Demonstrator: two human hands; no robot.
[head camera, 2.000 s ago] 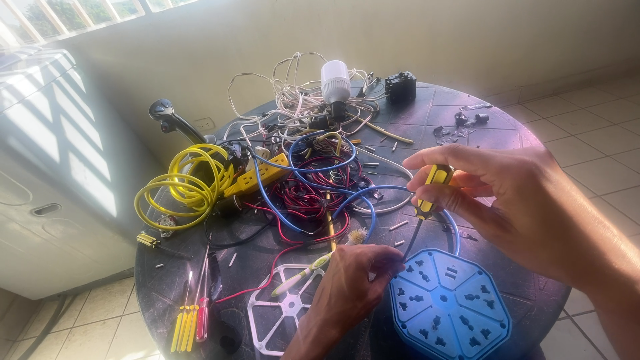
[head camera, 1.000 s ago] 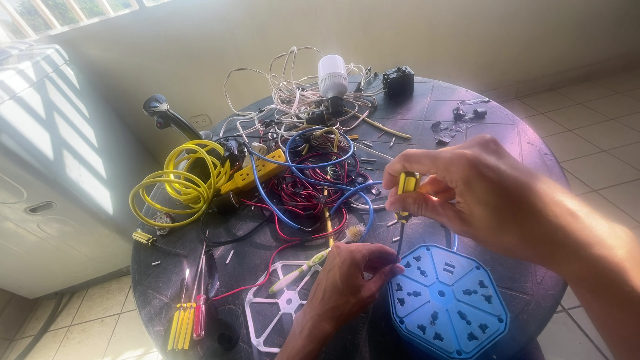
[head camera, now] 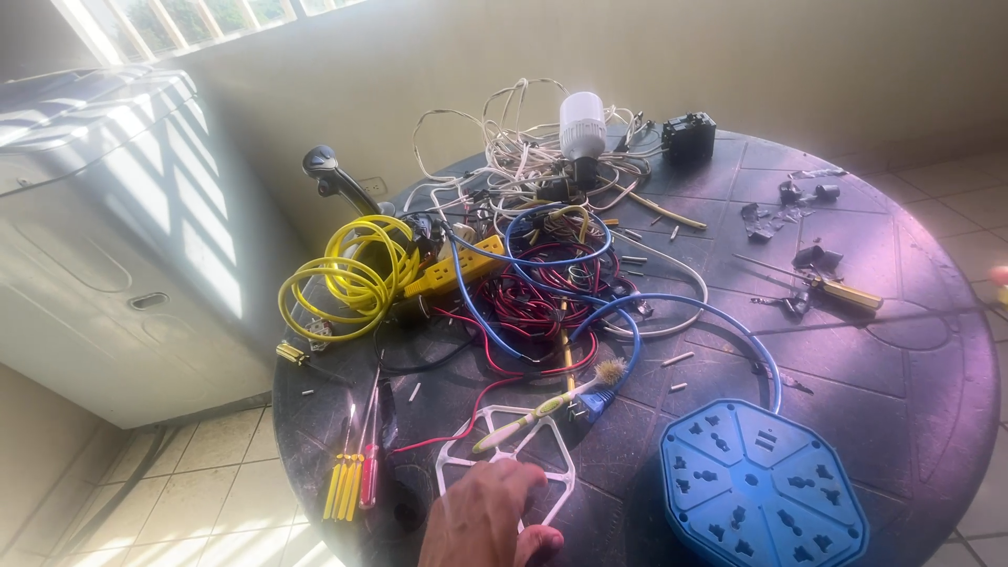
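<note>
My left hand (head camera: 484, 516) reaches over the near edge of a white octagonal plastic frame (head camera: 568, 476), its fingers apart; whether it grips the frame cannot be told. A green and white toothbrush (head camera: 512, 429) lies across that frame. To the right sits a blue octagonal multi-socket power strip (head camera: 756, 488), its blue cable (head camera: 709, 303) curving back to a plug (head camera: 596, 403). A yellow-handled screwdriver (head camera: 846, 294) lies near scraps of black tape. Of my right hand only a blurred fingertip (head camera: 998, 276) shows at the right edge; what it holds is hidden.
On the round dark table (head camera: 835, 370) are a coiled yellow cord (head camera: 346, 276), a yellow power strip (head camera: 465, 266), red-black wires (head camera: 524, 295), white cables (head camera: 512, 157), a bulb (head camera: 583, 130) and a black block (head camera: 687, 138). Several screwdrivers (head camera: 346, 488) lie front left.
My right hand has moved away from the blue socket unit to the right edge. A yellow-handled screwdriver now lies on the table. My left hand has left the unit's edge for the white frame.
</note>
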